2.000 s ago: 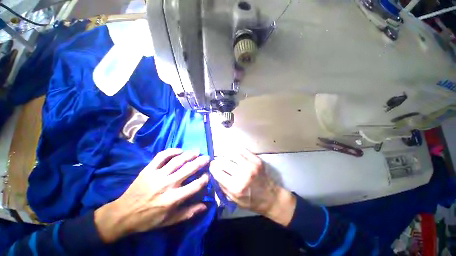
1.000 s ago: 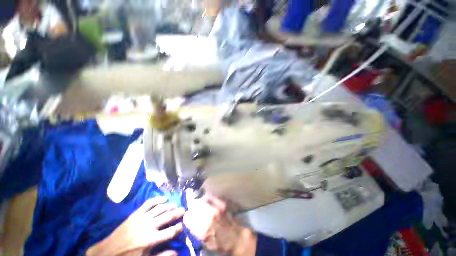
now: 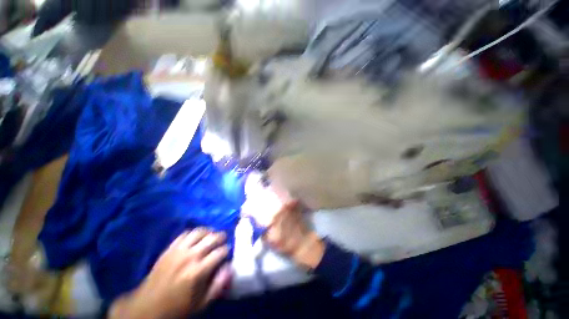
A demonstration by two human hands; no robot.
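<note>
The view is blurred. The shiny blue garment [image 3: 134, 205] lies in folds left of the needle. My left hand [image 3: 187, 268] rests on its near part, palm down, fingers slightly bent and not gripping. My right hand [image 3: 284, 224] is just below the needle area, its fingertips washed out by the lamp glare. A thin dark strip [image 3: 257, 249] runs down from its fingers, which appear to pinch it. The cream sewing machine head [image 3: 349, 124] stands above and to the right. Its presser foot and needle are too blurred to make out.
The long white lamp [image 3: 181, 134] is left of the machine head. Reddish-brown snips [image 3: 382, 200] lie on the machine bed. A brown board [image 3: 38, 209] is at the left. Dark blue cloth hangs along the front edge at right, near a red bin [image 3: 510, 293]. Grey cloth lies behind the machine.
The view tilted up, then partly back down. My left hand has drawn back from the needle toward the front edge. A white gap of table now shows between the hands.
</note>
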